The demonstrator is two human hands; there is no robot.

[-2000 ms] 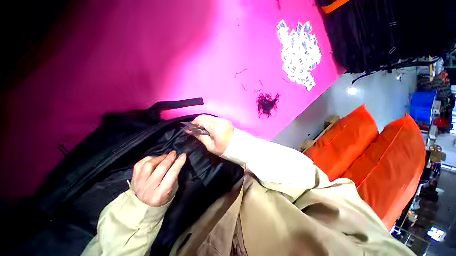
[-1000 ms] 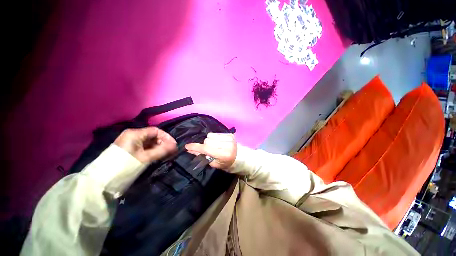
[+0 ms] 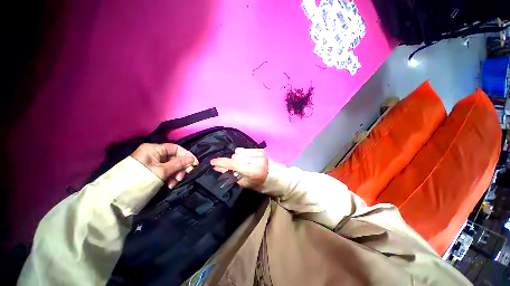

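A black backpack [image 3: 173, 234] lies on the pink table [image 3: 240, 50], with a webbing strip sticking out at its top. My left hand [image 3: 168, 163] is over its upper part, thumb and fingertips pinched together; what is between them is too small to tell. My right hand [image 3: 246, 167] is just right of it, its index finger pointing at the left fingertips. It holds a small metallic tool, seemingly thread snips [image 3: 228, 180], in the curled fingers, blades towards the bag.
A pile of white printed labels [image 3: 337, 34] lies at the table's far right. A dark thread heap [image 3: 299, 102] lies nearer, with loose threads beside it. Black bags [image 3: 425, 19] are at the top right. Two puffy orange sacks [image 3: 442, 173] stand off the table at right.
My left hand has moved up from the bag's lower part, its fingers now pinched. My right hand has shifted slightly down, and the view has shifted a little.
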